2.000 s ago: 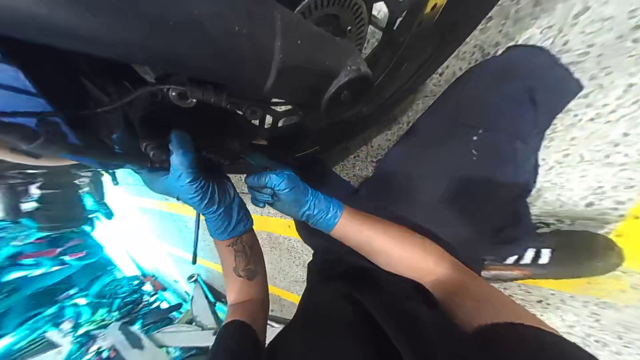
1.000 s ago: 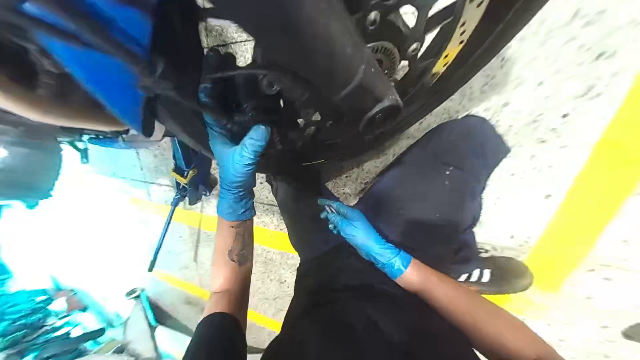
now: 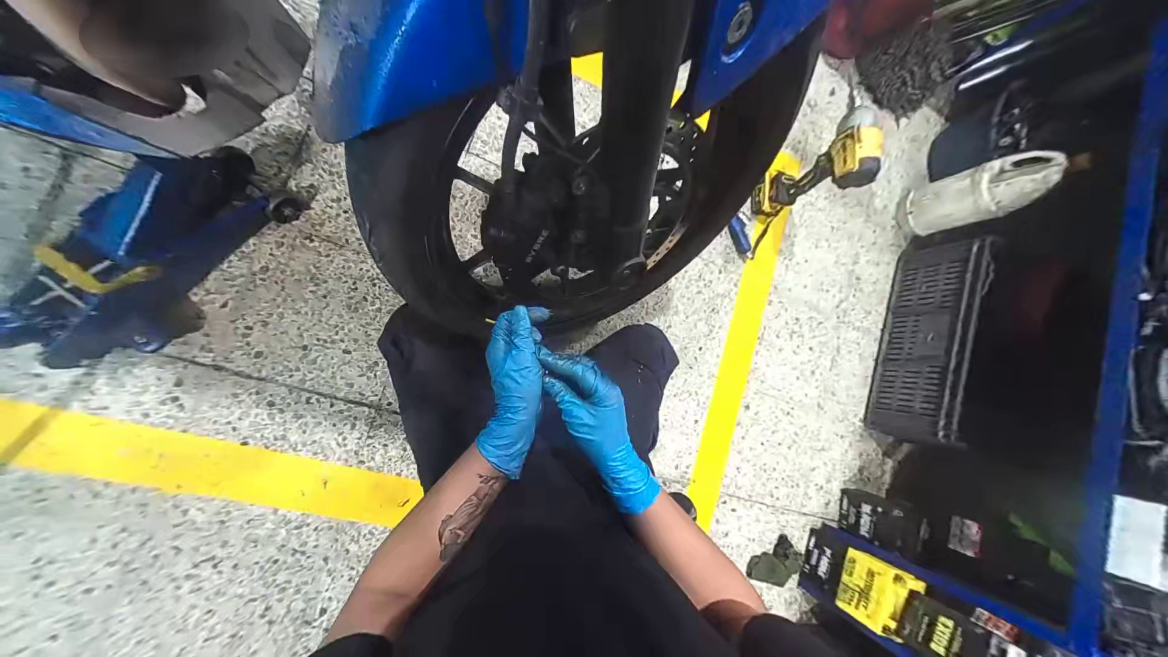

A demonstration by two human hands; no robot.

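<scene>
My left hand (image 3: 516, 388) and my right hand (image 3: 593, 415), both in blue gloves, meet above my lap, fingertips together. Whether a small part lies between their fingers cannot be made out. Just beyond them stands a motorcycle's front wheel (image 3: 401, 237) with black spokes and tyre. A black brake caliper (image 3: 525, 214) sits by the lower end of the dark fork leg (image 3: 639, 119), in front of the brake disc (image 3: 680, 196). Blue bodywork (image 3: 424, 64) of the motorcycle covers the top of the wheel.
A blue floor jack (image 3: 146, 228) is at left. To the right, a yellow and black cordless power tool (image 3: 856, 155) lies on the speckled floor near a yellow line (image 3: 744, 365). Beyond are a pale cylindrical part (image 3: 985, 192), a black crate (image 3: 926, 338), a dark rag (image 3: 776, 561) and a blue-framed shelf (image 3: 1109, 365).
My left hand has come away from the parts near the caliper and met my right hand over my lap. The view has swung widely, now facing the wheel.
</scene>
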